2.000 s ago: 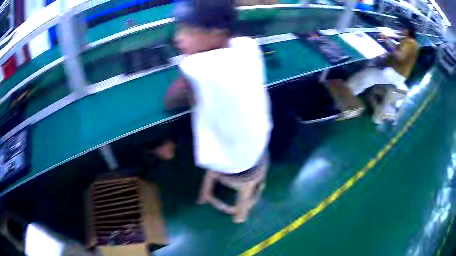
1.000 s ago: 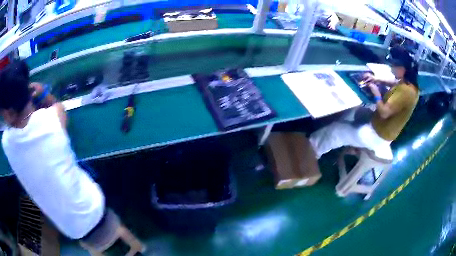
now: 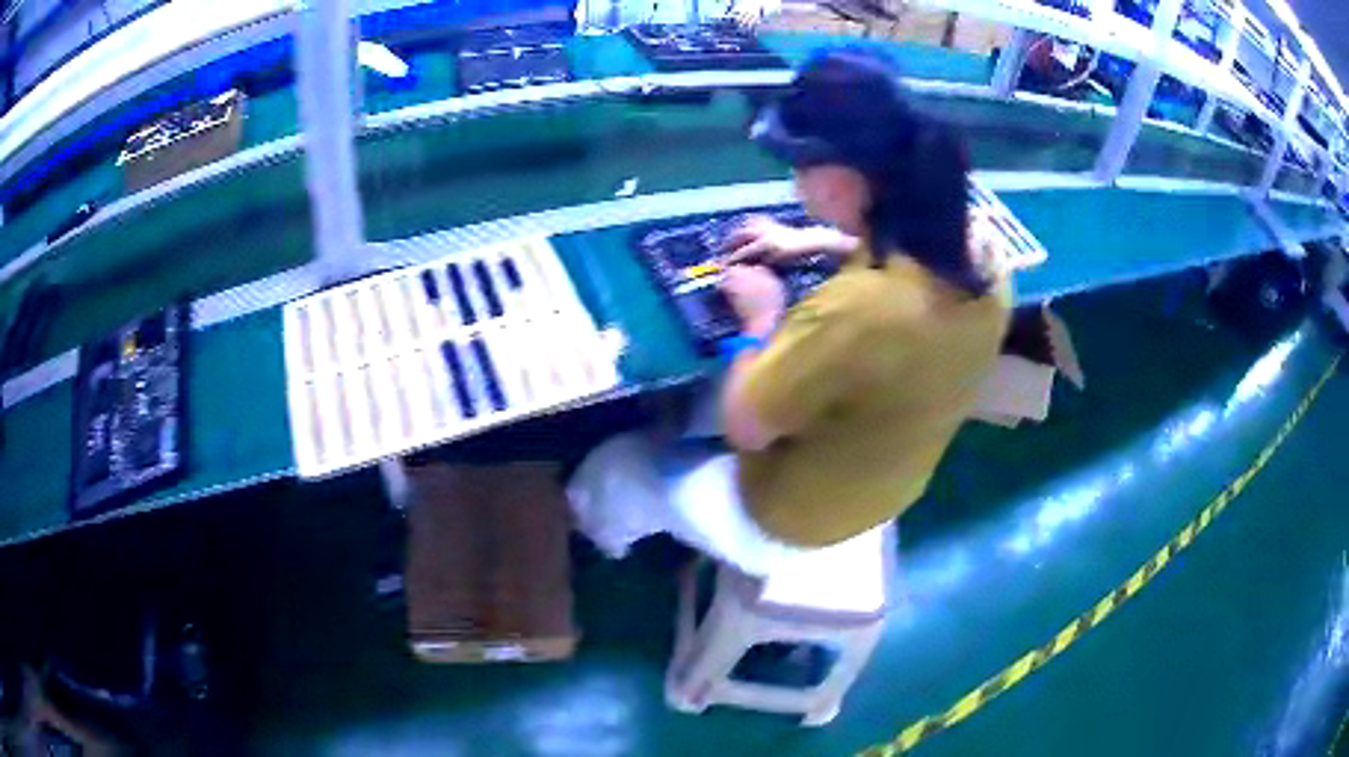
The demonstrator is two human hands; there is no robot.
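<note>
Neither of my hands is in the picture. Nearest along the green bench, a white slotted tray [image 3: 340, 377] lies near the bench edge, with several dark narrow parts in its slots. To its left, an open laptop base [image 3: 133, 407] with a dark board lies on a black pad. To its right, another laptop base [image 3: 688, 252] lies in front of a seated person, whose hands are over it near a small yellow patch.
The person in a mustard top [image 3: 873, 399] sits on a white plastic stool [image 3: 784, 636]. A brown carton [image 3: 488, 569] stands under the bench. A white post [image 3: 330, 148] rises behind the tray. A yellow-black line [image 3: 1095, 609] crosses the green floor at the right.
The view has swung and moved right along the line. The person in white has left the picture. The slotted tray and the person in the mustard top now appear larger and further left.
</note>
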